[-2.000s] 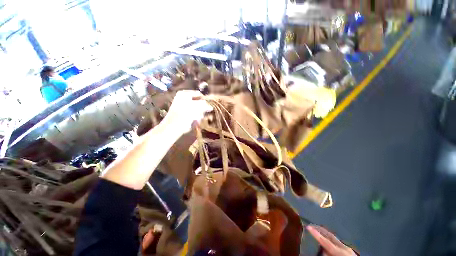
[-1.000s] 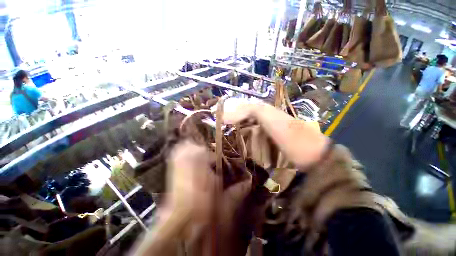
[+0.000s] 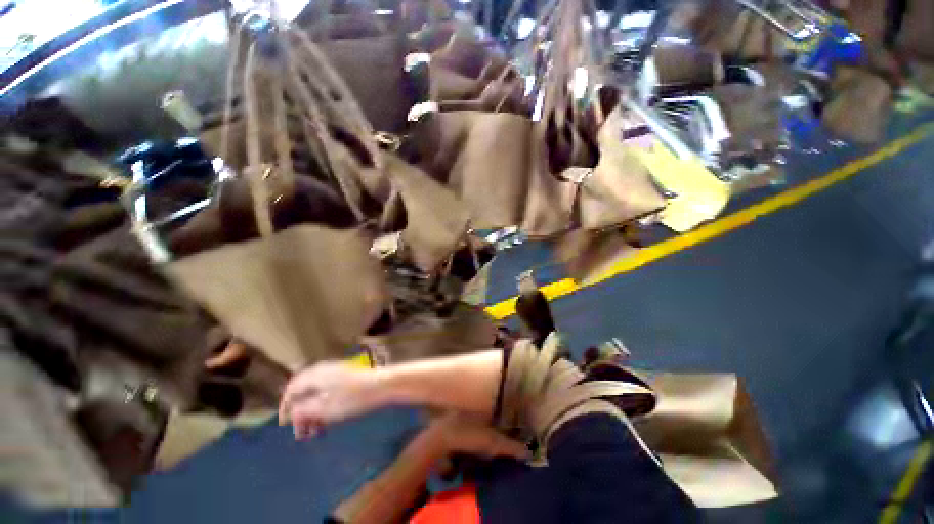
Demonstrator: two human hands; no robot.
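Note:
My right hand reaches left from a dark sleeve, beside the lower corner of a hanging brown handbag; its fingers are loosely bent and hold nothing visible. Tan bag straps loop around my right forearm, and a brown bag hangs out to the right of it. My left hand is dim and blurred below the right forearm, near the sleeve; its grip is unclear. Straps of the hanging handbag rise to a shiny rack fitting at the upper left.
More brown bags hang in bunches behind. Dark brown pieces crowd the left side. A yellow piece lies beyond the bags. A yellow floor line crosses the grey floor. Blue items show at upper right.
The view has turned downward. My right hand has left the straps near the rack and moved low and left. My left hand has dropped below it. A bag now hangs by its straps on the rack.

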